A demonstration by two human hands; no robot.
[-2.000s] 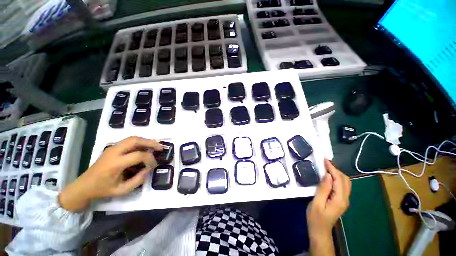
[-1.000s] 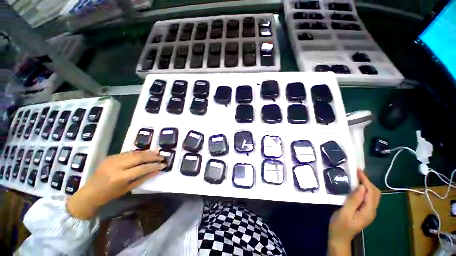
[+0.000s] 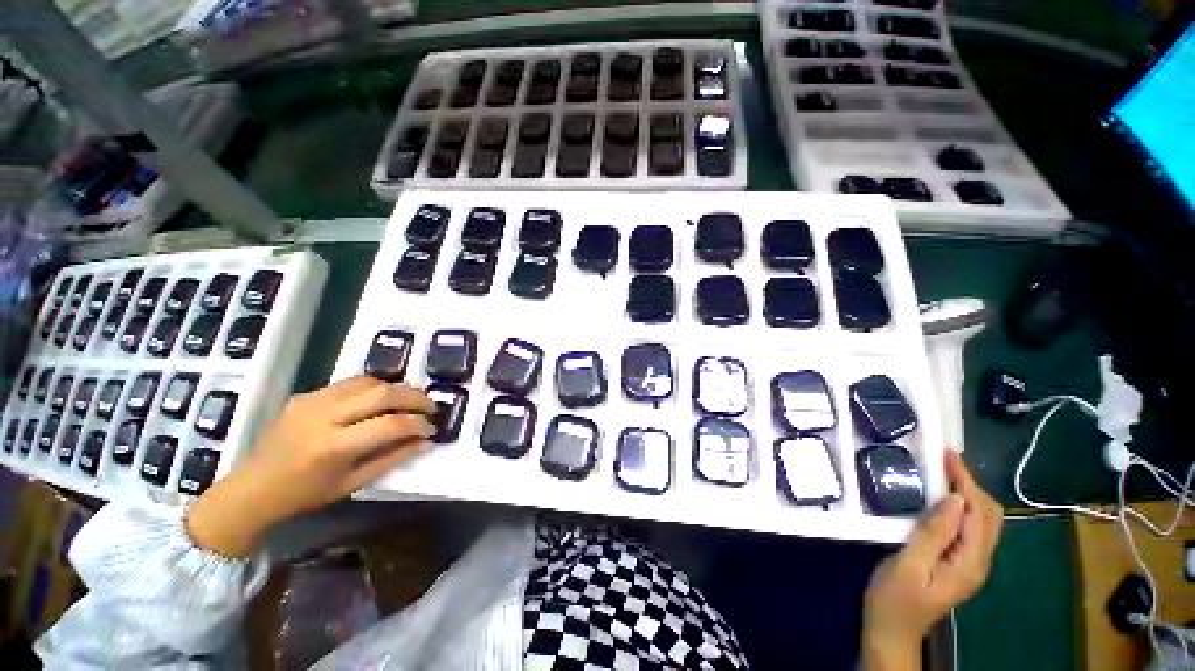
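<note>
A large white tray (image 3: 590, 328) holding black rounded-square watch units lies across my lap, tilted slightly down to the right. Some units have pale reflections or small white labels. One pocket in its second row holds no unit. My left hand (image 3: 334, 452) is over the tray's lower left corner, fingertips at a watch unit (image 3: 447, 414) in the bottom row; whether they grip it I cannot tell. The hand hides what is under it. My right hand (image 3: 937, 557) holds the tray's lower right edge between thumb and fingers.
Filled trays stand behind (image 3: 744, 164) and at left (image 3: 308, 295); a partly filled tray (image 3: 1035, 216) is at the back right. A white scanner (image 3: 949, 374) lies by the held tray's right edge. White cable (image 3: 1035, 505), a mouse (image 3: 1042, 295) and a cyan monitor (image 3: 1166, 118) are further right.
The view has shifted, so everything sits further right in the picture. My left fingertips have moved from an upper unit to a bottom-row unit further left. My right hand still holds the tray edge.
</note>
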